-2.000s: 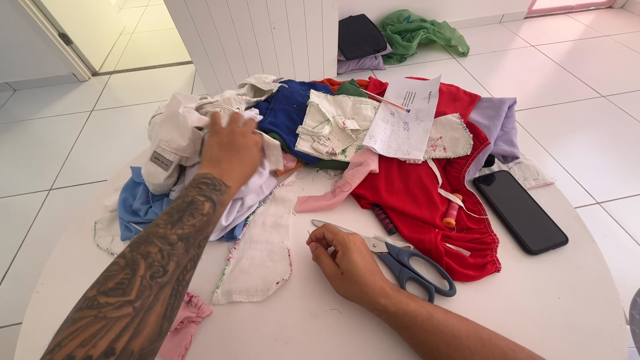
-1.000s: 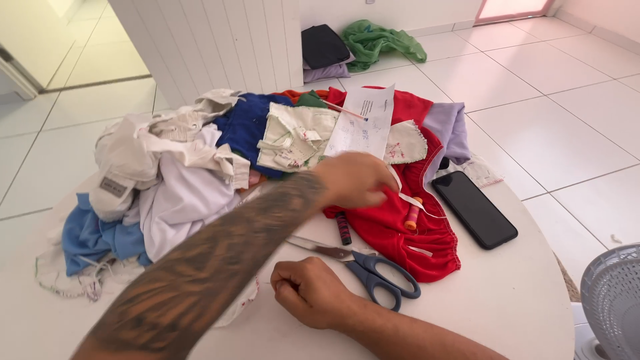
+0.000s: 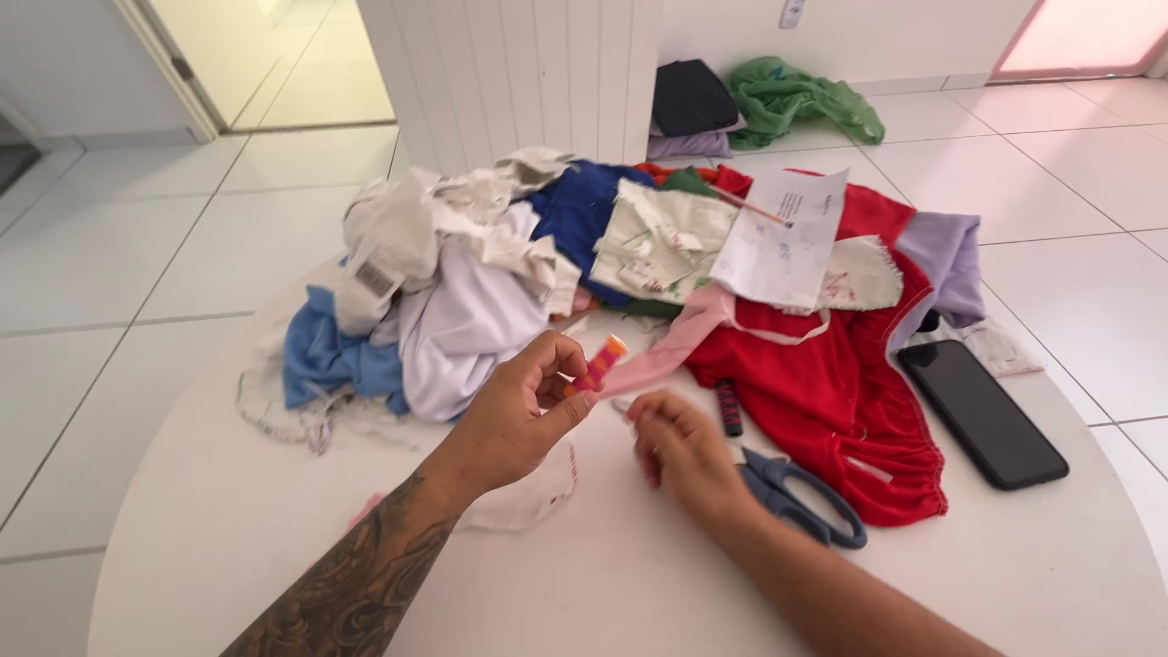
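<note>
My left hand (image 3: 529, 411) holds a small pink and orange thread spool (image 3: 599, 363) between thumb and fingers, above the table. Just right of it is my right hand (image 3: 680, 447), its fingertips bunched together; whether they pinch a thread is too fine to tell. Scissors with blue-grey handles (image 3: 803, 497) lie beyond my right wrist, blades partly hidden by the hand. A dark patterned spool (image 3: 728, 408) rests beside the red cloth (image 3: 821, 401). White cloth with stitched edges (image 3: 534, 493) lies partly under my left hand.
Heaped fabric spans the far side: white cloth (image 3: 474, 319), light blue cloth (image 3: 333, 356) and blue cloth (image 3: 584, 214). A written paper (image 3: 785, 246) and a pencil-like stick (image 3: 748, 205) lie on top. A black phone (image 3: 984, 415) sits at the right. Green fabric (image 3: 794, 100) is on the floor.
My left hand has moved from the white cloth, over to the red cloth, and back toward me. The pink and orange spool, earlier on the red cloth, is now in it. My right hand has lifted.
</note>
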